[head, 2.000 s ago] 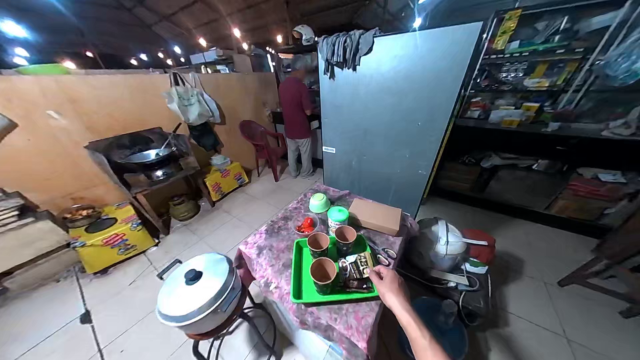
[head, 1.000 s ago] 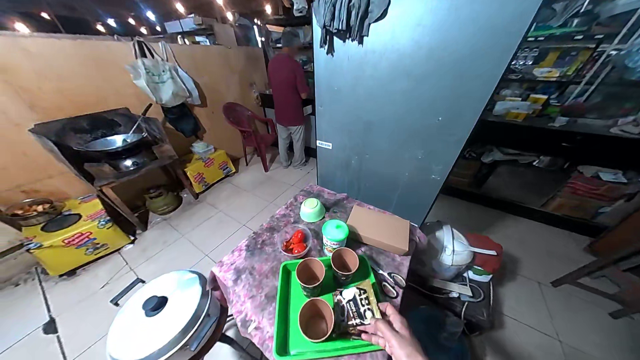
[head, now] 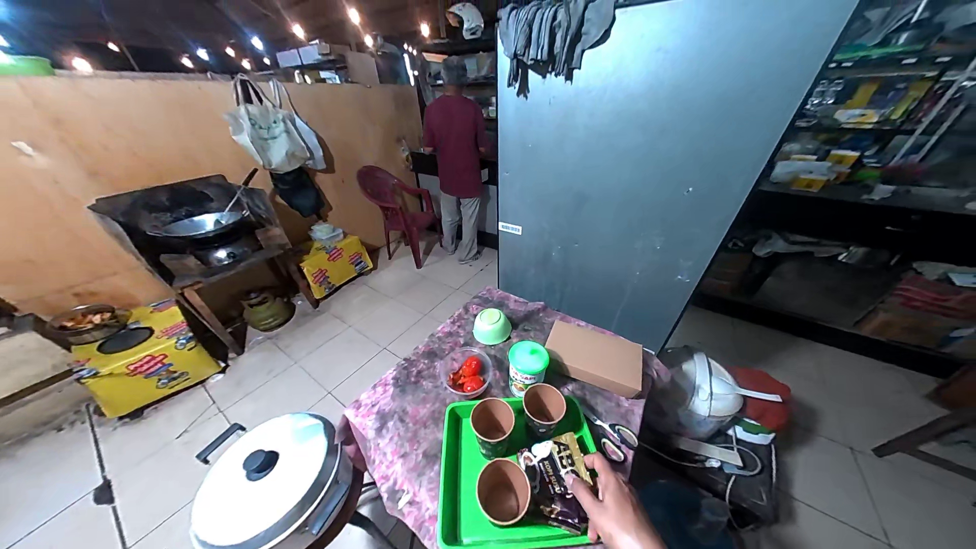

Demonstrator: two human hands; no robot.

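My right hand (head: 614, 499) reaches in from the bottom right, thumb and forefinger pinching the edge of a coffee sachet (head: 568, 461). More dark sachets (head: 560, 507) lie beneath it on a green plastic tray (head: 456, 488). Three brown paper cups stand on the tray: a back-left cup (head: 492, 427), a back-right cup (head: 544, 409) and a front cup (head: 503, 492), left of the sachets. Behind the tray are a tub of red tomatoes or peppers (head: 469, 374), a green-lidded jar (head: 528, 366) and an upturned green bowl (head: 492, 326). My left hand is out of view.
A cardboard box (head: 595, 358) and scissors (head: 614, 442) lie on the cloth-covered table (head: 396, 412). A large lidded pot (head: 263, 480) stands at the left. Right of the table are an appliance (head: 709, 385) and cables. Another person (head: 456, 152) stands far behind, facing away.
The right hand stays at the sachets on the right of the tray throughout. The view has shifted between frames.
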